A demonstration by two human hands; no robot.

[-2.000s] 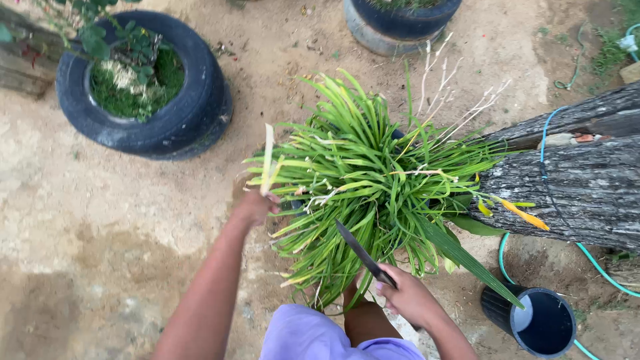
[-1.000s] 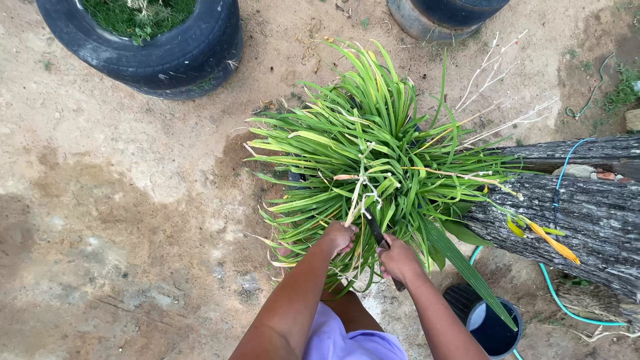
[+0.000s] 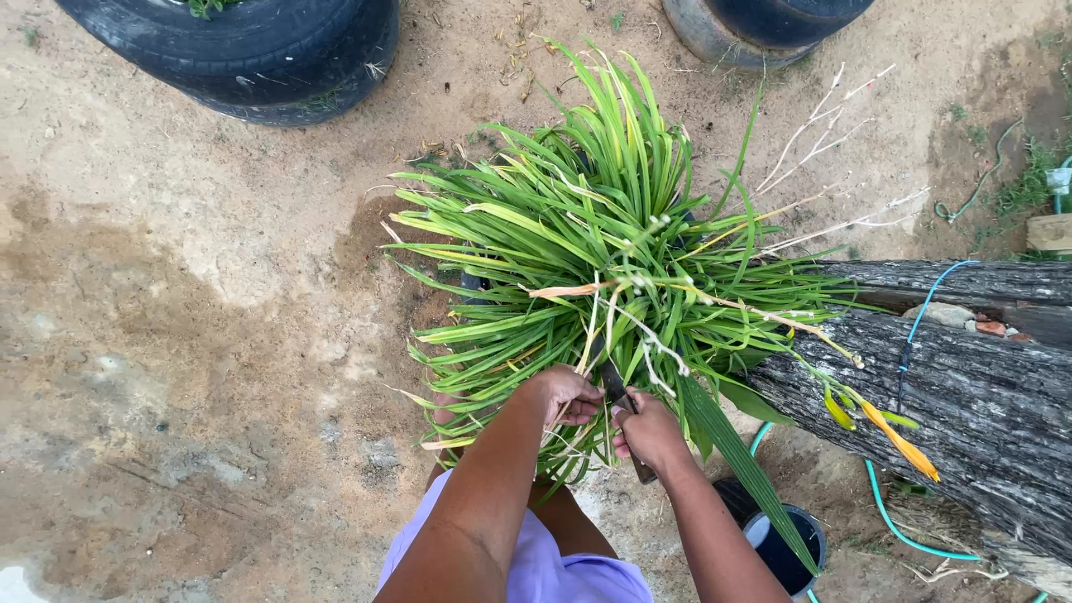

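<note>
A bushy plant with long strap-like leaves spreads over a dark container that shows only in small parts. At its near side my left hand is closed on pale dry stalks. Just to the right, my right hand grips the handle of a knife, its dark blade pointing up among the leaves; the blade's tip is hidden. Pale stems with small buds cross above the leaves. An orange, elongated flower bud hangs over the weathered log at the right.
Weathered logs lie at the right, with a turquoise hose on the ground beside them. A dark bucket stands near my right forearm. A tire planter is at upper left, another dark planter at the top.
My left hand has moved from the plant's left side to its near side, beside the knife. The pale strip it held up two seconds ago no longer shows there. The view has shifted.
</note>
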